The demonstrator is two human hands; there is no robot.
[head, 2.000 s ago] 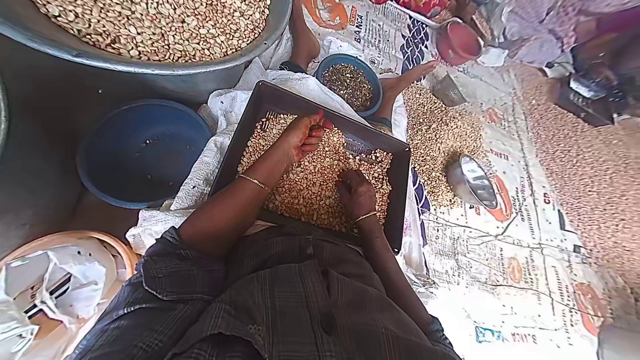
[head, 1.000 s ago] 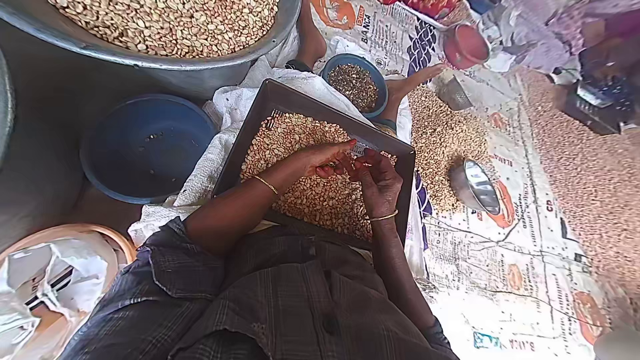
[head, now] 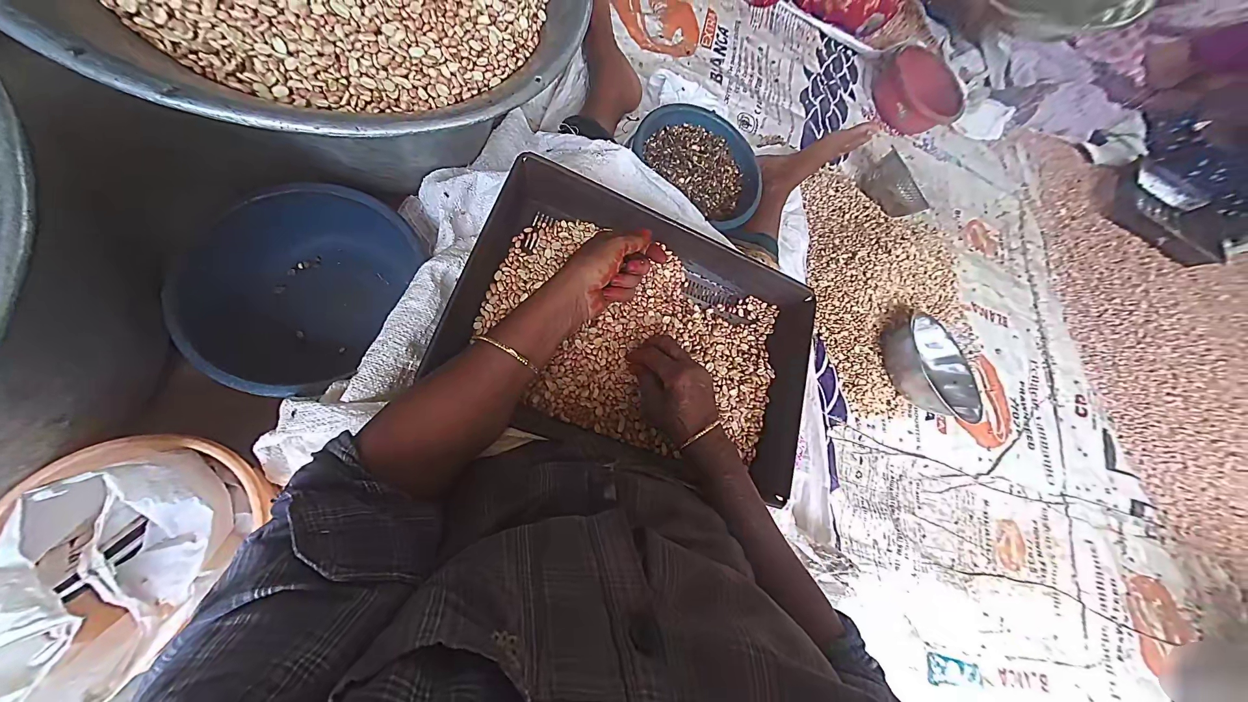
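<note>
A dark rectangular tray (head: 795,390) lies tilted across my lap, holding a layer of pale tan kernels (head: 595,380), nuts or beans. Over the tray's middle, my left hand (head: 619,273) is turned partly palm up with curled, reddish-stained fingertips; whether something small is inside is hidden. Lower and to the right, my right hand (head: 673,385) rests on the kernels, back of the hand up and fingers bent down into them, so its fingertips are mostly covered. The two hands are apart. Part of the tray's ridged floor shows beyond my left hand.
A large metal basin (head: 390,127) of kernels stands upper left, above a blue basin (head: 292,292). Past the tray sits a small blue bowl (head: 692,166) of dark bits. At right are a kernel pile (head: 868,273), a metal bowl (head: 931,366) and a red bowl (head: 916,90). Another person sits upper right.
One second ago my hands were together over the tray; now they are apart. My right hand has come down onto the kernels, much as it was two seconds ago.
</note>
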